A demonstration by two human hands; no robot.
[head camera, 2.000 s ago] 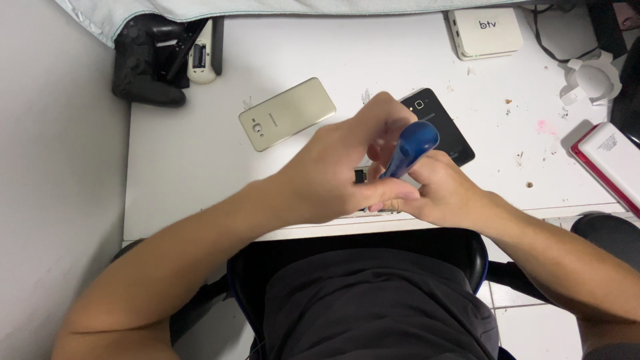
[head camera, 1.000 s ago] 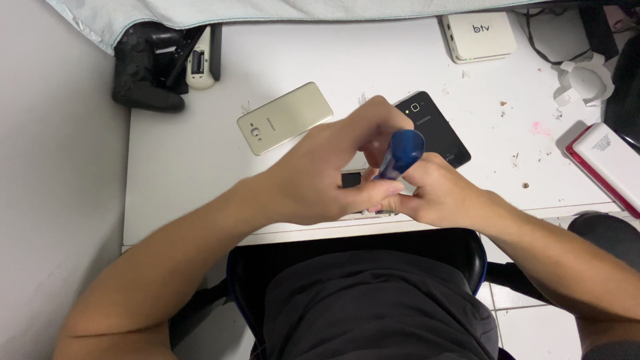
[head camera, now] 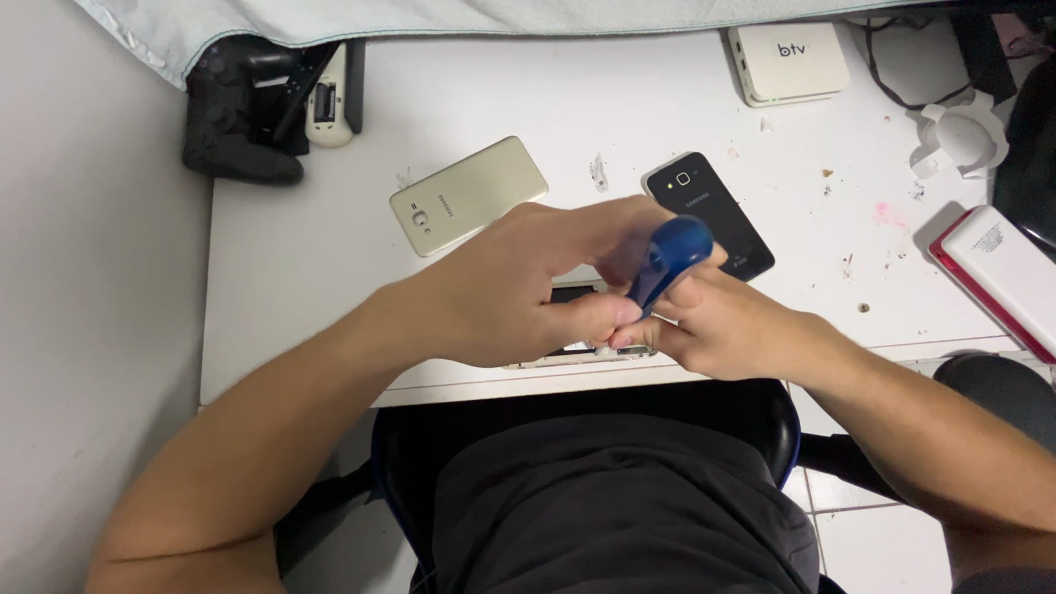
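My left hand (head camera: 528, 285) grips the blue handle of a tool (head camera: 672, 252), probably a screwdriver; its tip is hidden behind the fingers. Close against it on the right, my right hand (head camera: 726, 322) has its fingertips together low by the tool, and what they pinch cannot be made out. Beneath both hands lies an opened smartphone (head camera: 569, 351) with inner parts showing, near the desk's front edge and largely covered. A gold phone back cover (head camera: 470, 195) rests behind my left hand. Behind my right hand is a black Samsung smartphone (head camera: 714, 219), back side up.
At the back left are a black game controller (head camera: 235, 124) and a white remote (head camera: 330, 107) with its battery bay exposed. A white TV box (head camera: 788, 66) stands at the back right, near a white plastic bracket (head camera: 961, 136) and cables. A white and red device (head camera: 1002, 264) lies at the right edge.
The blue handle leans a little differently between my hands. Both hands stay over the opened phone.
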